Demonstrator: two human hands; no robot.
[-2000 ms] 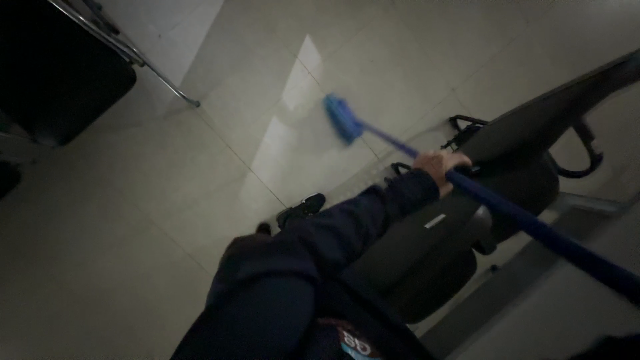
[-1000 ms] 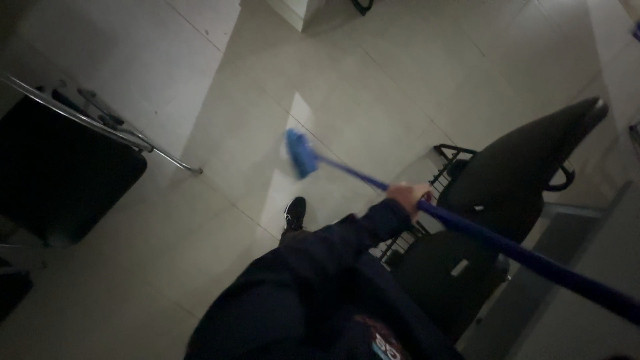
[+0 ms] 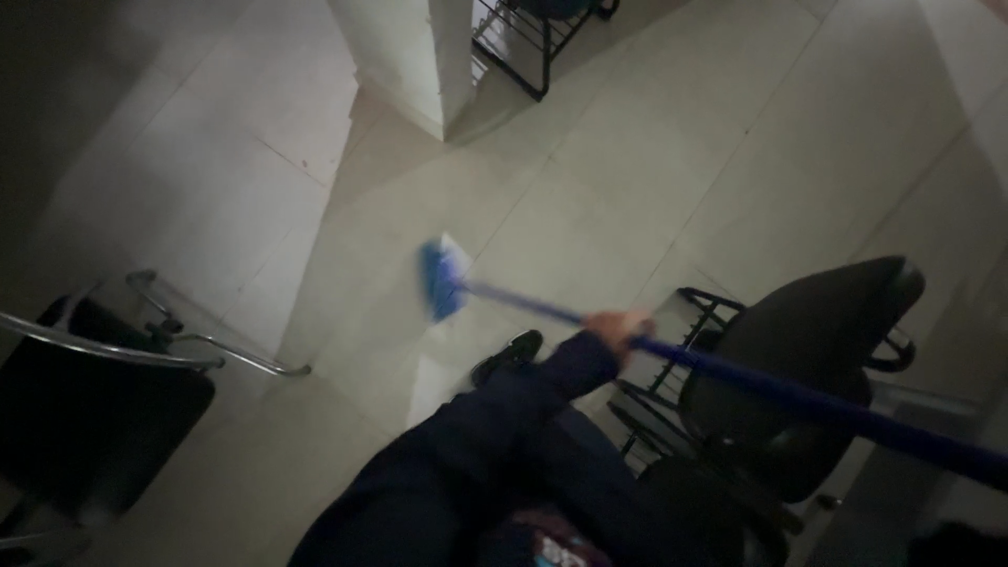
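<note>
My left hand (image 3: 618, 331), at the end of a dark long sleeve, is closed around the long blue handle (image 3: 756, 379) of a broom. The handle slants from the right edge down to the floor on the left. Its blue broom head (image 3: 441, 282), blurred, is at the tiled floor (image 3: 598, 197), over a bright patch of light. A dark shoe (image 3: 508, 356) shows between the broom head and my sleeve. My right hand is not visible.
Dark chairs with black metal racks (image 3: 787, 378) stand close at the right. At the left is a black chair with a chromed frame (image 3: 102, 346). The base of a white pillar (image 3: 402, 63) and another black chair frame (image 3: 543, 55) are at the top.
The view has shifted, bringing the pillar and the far chair frame in at the top. My left hand has stayed on the handle, and the broom head appears farther left in the picture.
</note>
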